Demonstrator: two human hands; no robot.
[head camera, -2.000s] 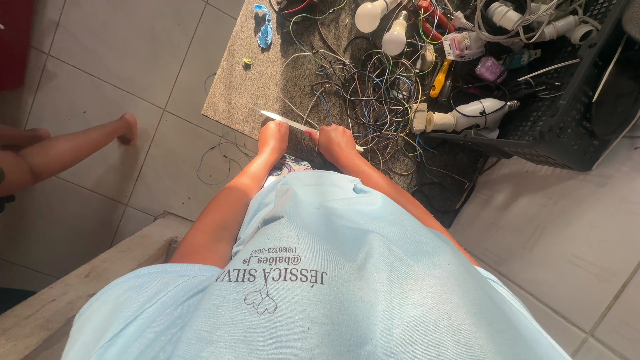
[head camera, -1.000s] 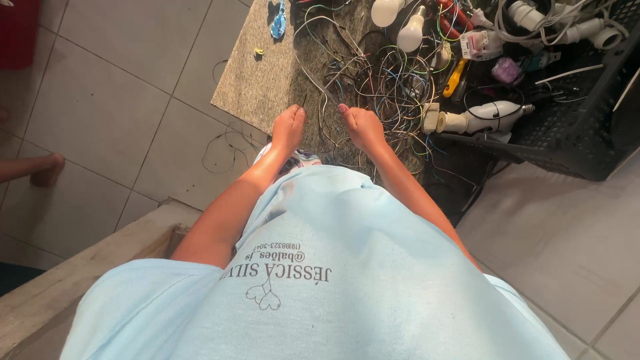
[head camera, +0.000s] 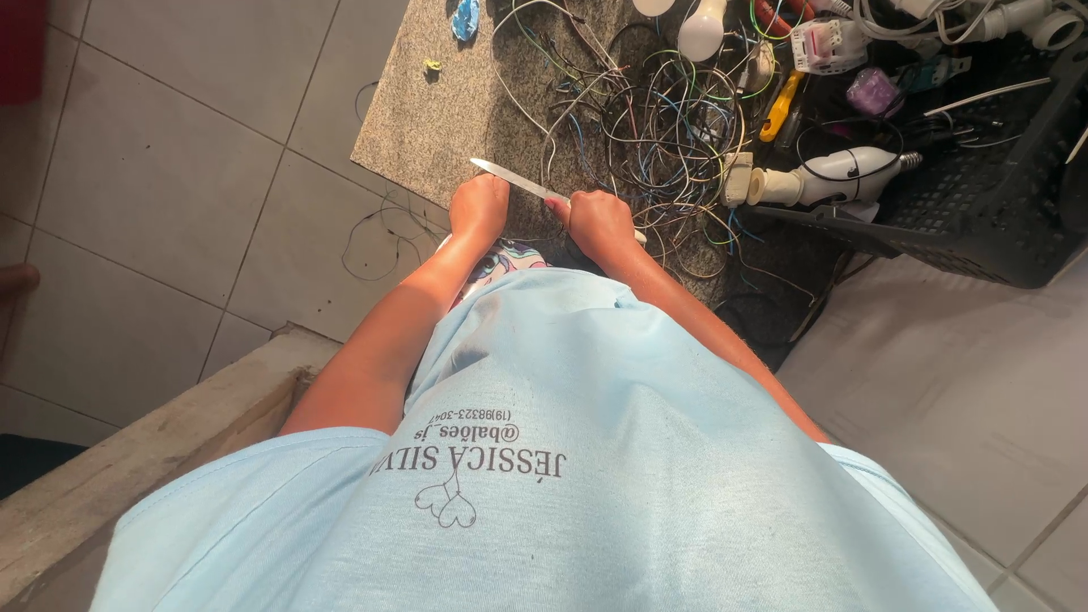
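Observation:
My right hand (head camera: 599, 223) is closed around the handle of a table knife (head camera: 525, 182), whose pale handle end shows below the fist. The silvery blade points up and left, and its tip lies just above my left hand (head camera: 480, 206). That left hand is a closed fist at the near edge of the granite slab (head camera: 433, 127); whether it pinches a wire is hidden. A tangle of thin coloured electrical wires (head camera: 663, 136) lies on the slab, above and to the right of my right hand.
A black plastic basket (head camera: 994, 204) stands at the right, with a white bulb in a socket (head camera: 850, 174) at its edge. Nearby are a yellow-handled tool (head camera: 780, 106), an LED bulb (head camera: 702, 32) and white cables. A blue scrap (head camera: 465, 19) lies at the slab's top; a wooden ledge (head camera: 153, 476) is lower left.
The knife blade, not visible one second ago, shows again above my left hand. The other person's leg at the left has moved mostly out of view.

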